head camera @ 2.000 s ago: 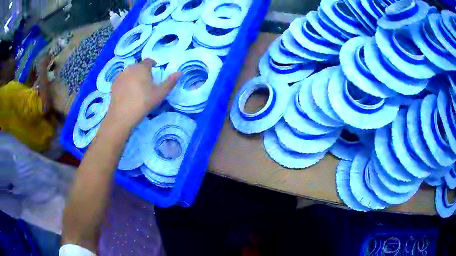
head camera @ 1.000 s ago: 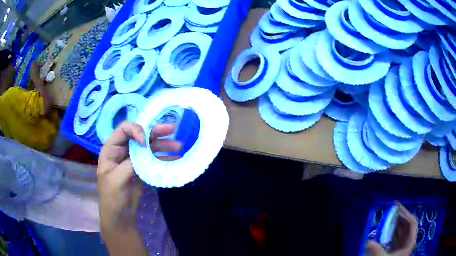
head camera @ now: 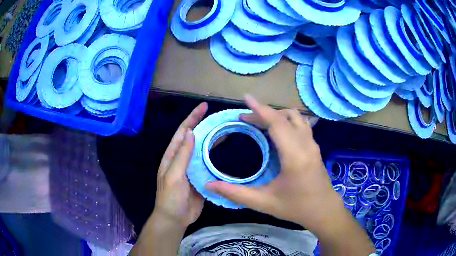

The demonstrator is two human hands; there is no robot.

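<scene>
A pale blue flange ring (head camera: 200, 155) is held above the lap, its wide face turned up to the camera. A narrow inner ring (head camera: 207, 162) sits around its central hole. My left hand (head camera: 175, 175) holds the flange ring's left edge, with the palm beside and partly under it. My right hand (head camera: 295, 170) spans the right side, thumb at the lower rim and fingers at the upper rim. Whether the inner ring is fully seated cannot be told.
The blue flange-ring tray (head camera: 135, 90) is at upper left. Overlapping assembled rings (head camera: 350, 75) are heaped on the brown bench (head camera: 185, 80). The inner-ring bin (head camera: 400, 200), holding loose hoops, is at lower right. Pink-purple dotted material (head camera: 85, 190) hangs at lower left.
The flange ring has moved from over the tray to above the lap. My right hand has come from the inner-ring bin to the ring, and both hands now hold it. The view has shifted.
</scene>
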